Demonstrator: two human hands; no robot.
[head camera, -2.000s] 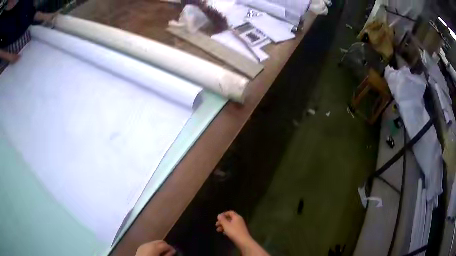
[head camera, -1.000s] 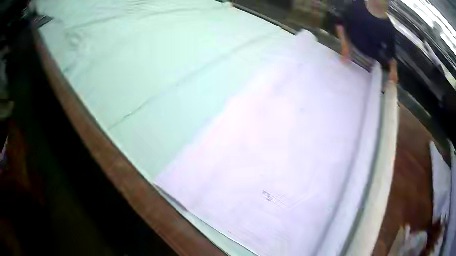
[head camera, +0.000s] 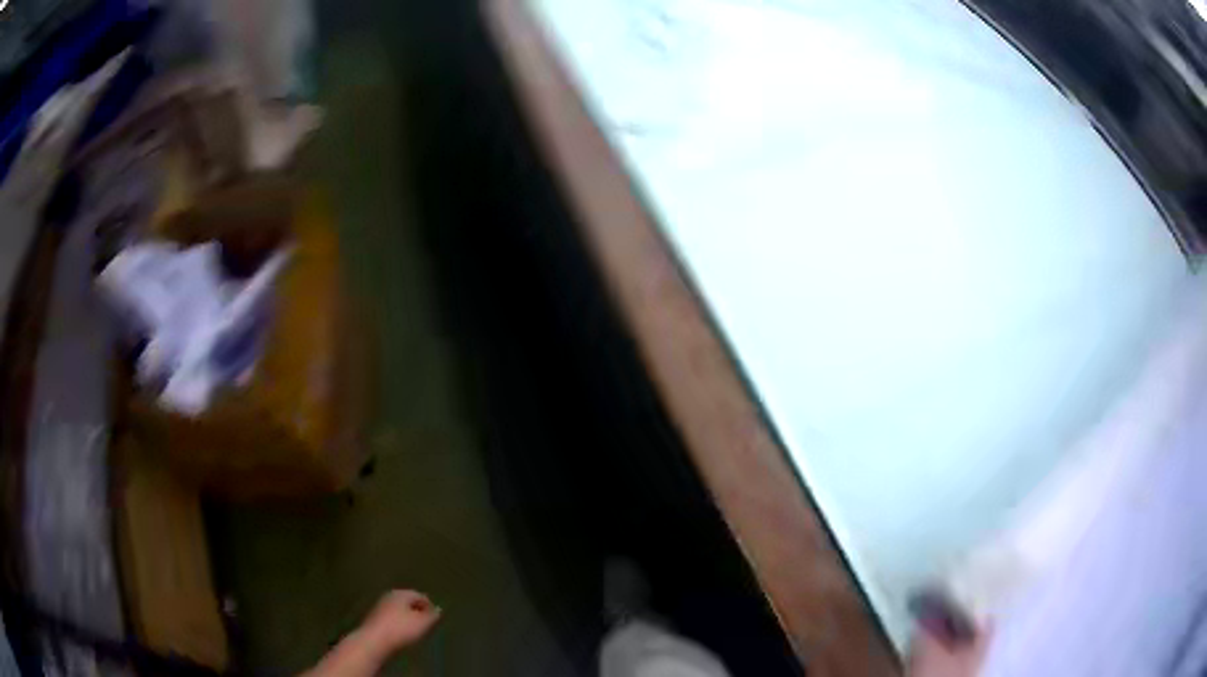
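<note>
Pale green cloth (head camera: 847, 265) lies flat on the table and looks almost white in the glare. A lilac-white paper marker (head camera: 1125, 529) lies over it at the lower right. My right hand (head camera: 950, 651) is at the bottom edge, blurred and partly cut off, beside the marker and near the cloth's near edge. A dark blur shows at its fingers; I cannot tell what it is or whether the hand holds it. My left hand (head camera: 404, 618) is over the floor at the lower left, away from the table, with its fingers curled in and nothing visible in it.
The brown wooden table edge (head camera: 688, 357) runs along the cloth. A cardboard box (head camera: 285, 410) with crumpled white material (head camera: 192, 318) stands on the green floor to the left. Boards and racks are at the far left. A pale grey blurred shape (head camera: 655, 651) is at the bottom centre.
My view has swung from the rolled marker and the other person to the table's near edge and the box. Both hands show again, after being out of view one second ago.
</note>
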